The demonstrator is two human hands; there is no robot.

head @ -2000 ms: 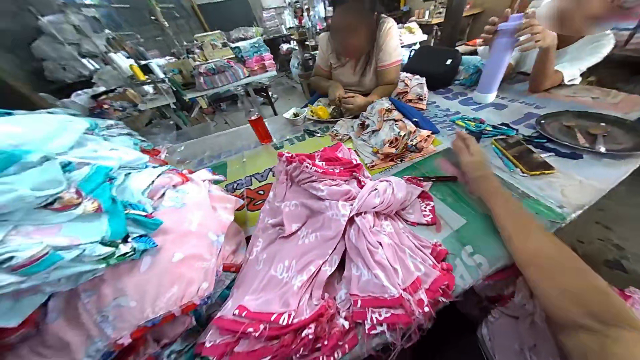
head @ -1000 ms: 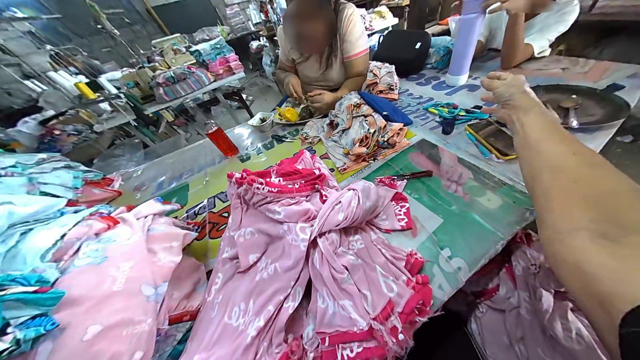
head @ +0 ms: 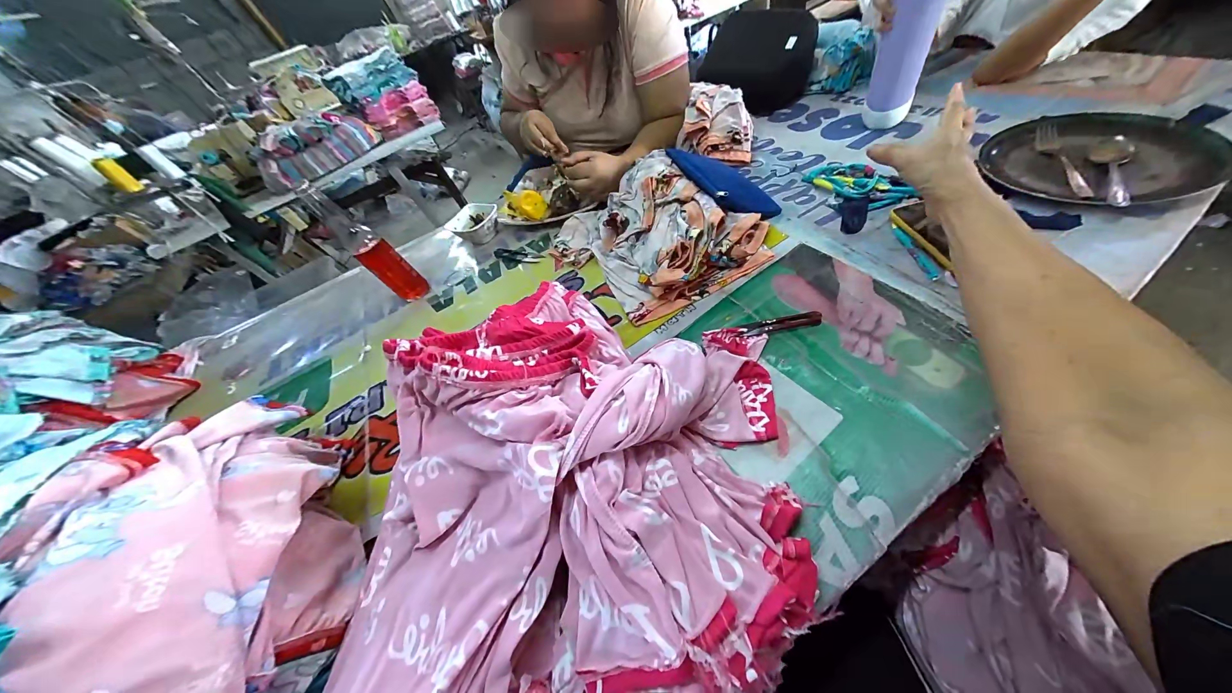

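Note:
My right hand [head: 929, 149] is raised over the right part of the table, fingers spread and nothing in it. Beneath and beside it lie a phone-like flat item [head: 924, 231], partly hidden by my wrist, and a tangle of teal cords [head: 861, 183]. My left hand is out of the picture. A tied bundle of pink printed garments [head: 577, 481] with dark pink trim lies in front of me. Just behind its right side rests a pair of small snips or a similar tool with a dark handle [head: 794, 322].
At left are pink garments [head: 154, 558] and teal cloth [head: 58, 356]. A bottle of red liquid [head: 390, 269], patterned garments [head: 664, 241], a blue pouch [head: 722, 183], a purple tumbler [head: 900, 58] and a round tray [head: 1030, 183] with cutlery stand farther back. Two people sit beyond.
My right arm has reached farther forward, and the hand has risen with its fingers spread. The purple tumbler, earlier held in a person's two hands, stands lower. The view has shifted.

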